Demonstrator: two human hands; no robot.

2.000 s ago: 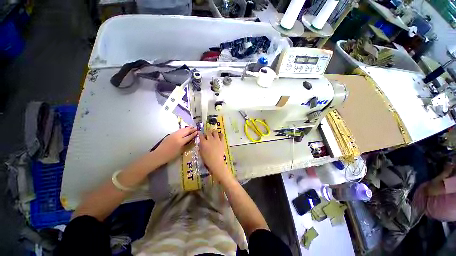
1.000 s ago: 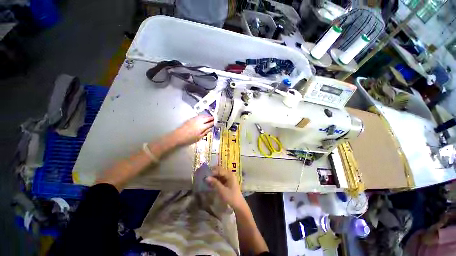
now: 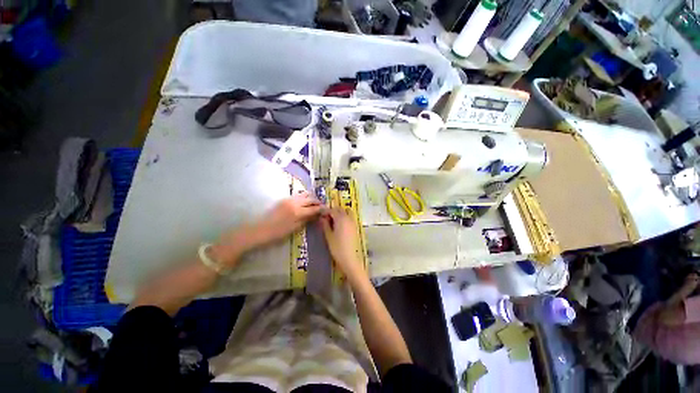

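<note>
A grey fabric piece (image 3: 318, 261) lies lengthwise over the yellow tape on the machine bed, its far end at the needle area. My left hand (image 3: 295, 215) and my right hand (image 3: 338, 230) meet at its far end, just in front of the needle, with fingertips on the cloth. The white sewing machine (image 3: 414, 153) stands to the right of my hands. Sewn grey bands (image 3: 284, 117) lie in a loose tangle behind the needle, beside a white guide plate (image 3: 290, 150). The needle tip is too small to make out.
Yellow-handled scissors (image 3: 404, 206) and small dark tools (image 3: 456, 215) lie on the machine bed. A white trough (image 3: 230, 57) holding dark cloth runs behind the table. A blue crate (image 3: 88, 261) with grey bundles is at the left. A side shelf with a phone (image 3: 473, 321) is at lower right.
My right hand has moved from the table's front edge up to the needle area with the grey piece. My left hand has come slightly nearer to me. The camera view has shifted.
</note>
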